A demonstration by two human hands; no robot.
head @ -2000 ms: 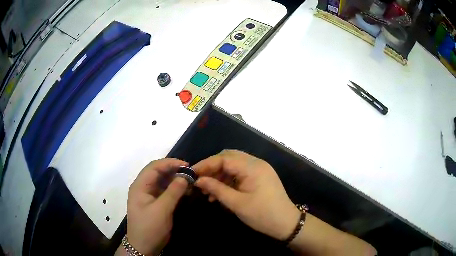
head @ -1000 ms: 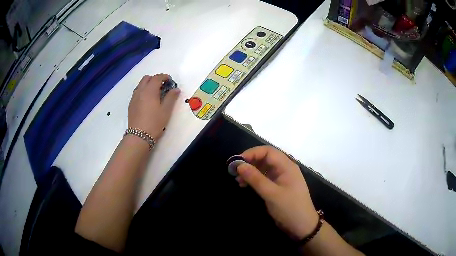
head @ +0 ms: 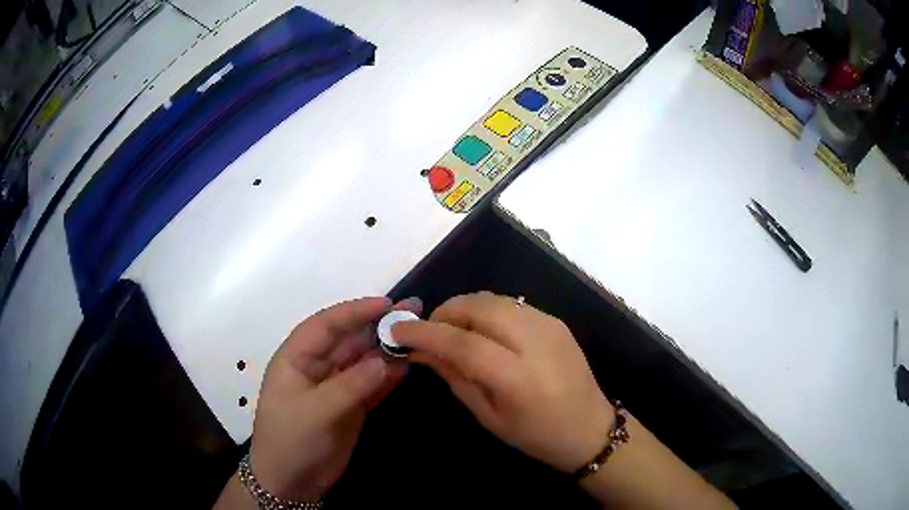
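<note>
A small round bobbin (head: 398, 327) with a pale face sits between the fingertips of both hands, above the dark gap in front of the tables. My left hand (head: 324, 383) is closed around the dark metallic bobbin case, which is mostly hidden under the bobbin and fingers. My right hand (head: 508, 374) holds the bobbin, with a fingertip on its pale face. How deep the bobbin sits in the case cannot be told.
A blue curved template (head: 199, 149) lies on the white machine table (head: 299, 239) at left. A button strip (head: 518, 129) is at that table's right edge. Thread snips (head: 781, 236) lie on the white side table (head: 658, 199). A supply box (head: 777, 95) stands at the back right.
My left hand has picked up the dark bobbin case from the machine table and come back to my right hand. The hands now meet at the bobbin. The view has shifted slightly.
</note>
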